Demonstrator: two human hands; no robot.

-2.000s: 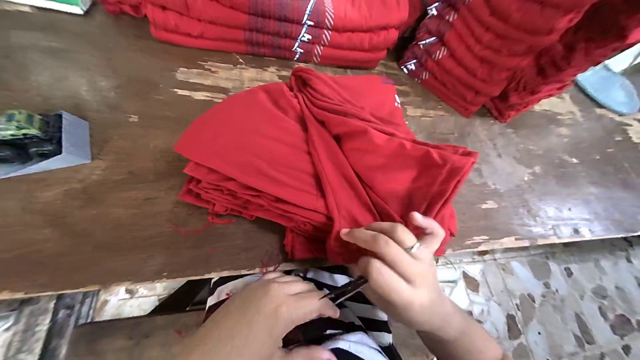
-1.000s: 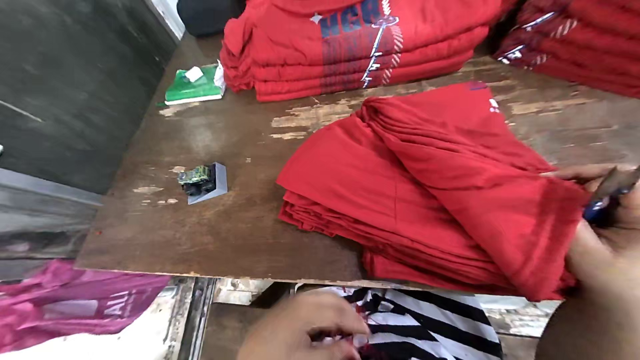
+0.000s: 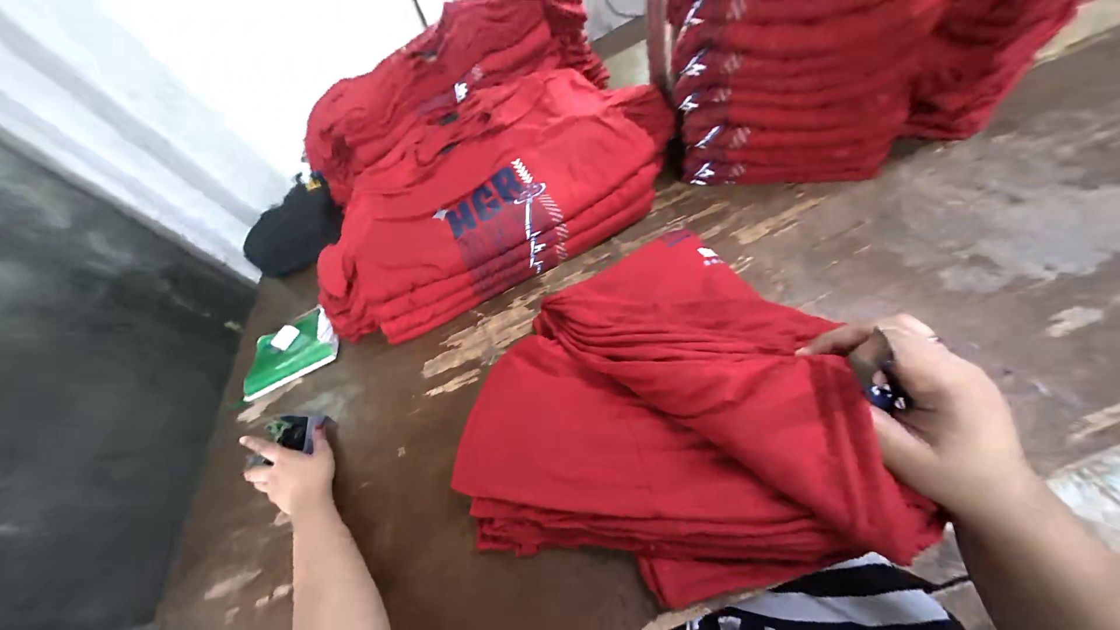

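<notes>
My left hand reaches to the left part of the table, its fingers apart over a small dark-and-green object on a grey base. Whether it grips that object is not clear. My right hand is closed around small scissors or thread snips with blue on the handle. The fingers of this hand touch the right edge of a pile of red shirts, whose top layers lie folded over in loose creases. A ring shows on one right finger.
Behind stand stacks of printed red shirts and a taller folded stack. A green booklet with a small white piece on it and a black bundle lie at the back left. The wooden table has worn patches.
My left hand has moved from the front edge by the striped cloth out to the small object at the left. My right hand stays at the shirt pile with the tool. The view has shifted.
</notes>
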